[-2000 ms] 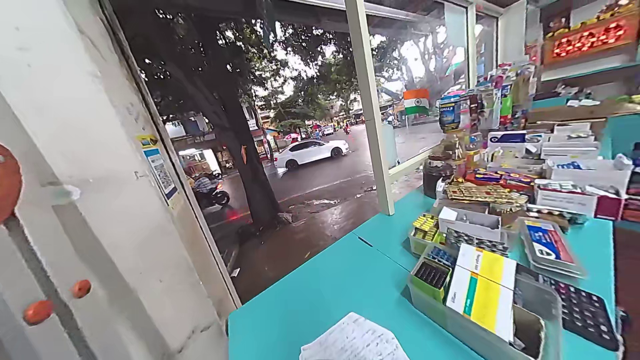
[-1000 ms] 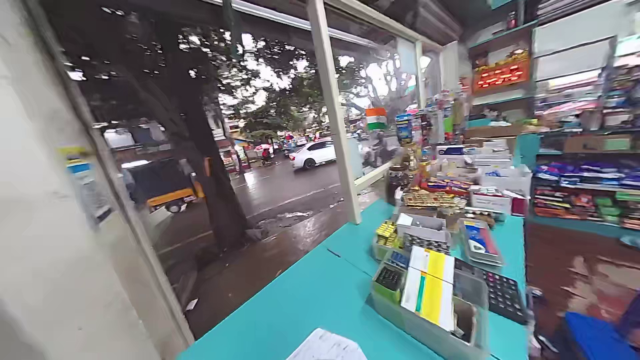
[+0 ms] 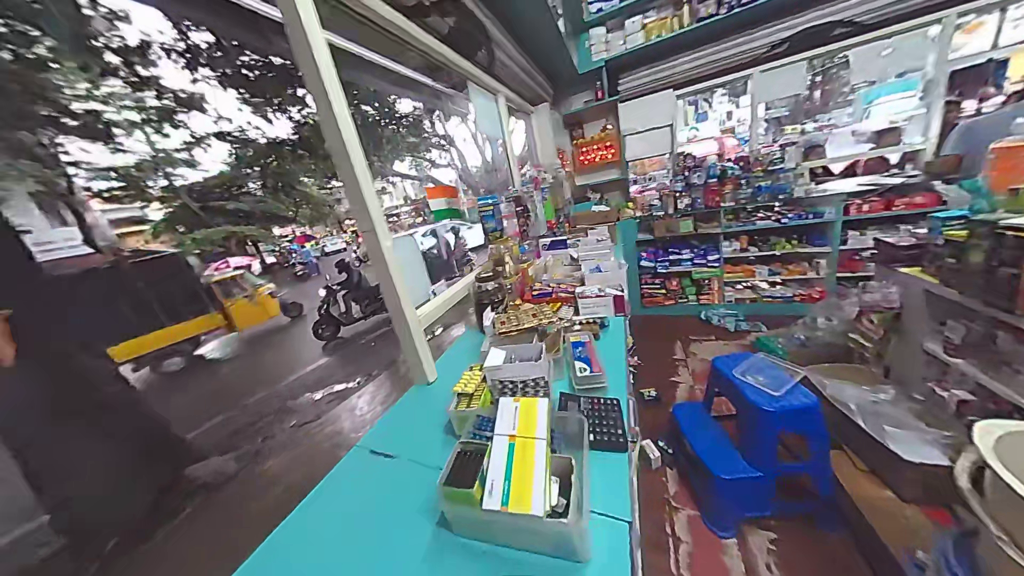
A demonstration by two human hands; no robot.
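Observation:
Neither my left hand nor my right hand shows in the head view. Closest on the turquoise counter (image 3: 344,512) stands a translucent plastic bin (image 3: 512,538) with white and yellow medicine boxes (image 3: 518,468) lying on top of its contents. A black calculator or keypad (image 3: 596,422) lies beside the bin at the right. Behind it are a small tub of yellow blister packs (image 3: 470,392), a white open carton (image 3: 516,360) and a clear case with a blue and red packet (image 3: 586,360).
Blue plastic stools (image 3: 772,424) stand on the worn red floor (image 3: 696,552) to the right, with a clear lid on one. Stocked shelves (image 3: 736,248) line the back. A window post (image 3: 364,208) rises at the counter's left edge, with the street outside.
The view has swung right, bringing the stools and more shelves in. The white paper at the counter's near edge has left the view. Outside, a scooter now shows near the window post.

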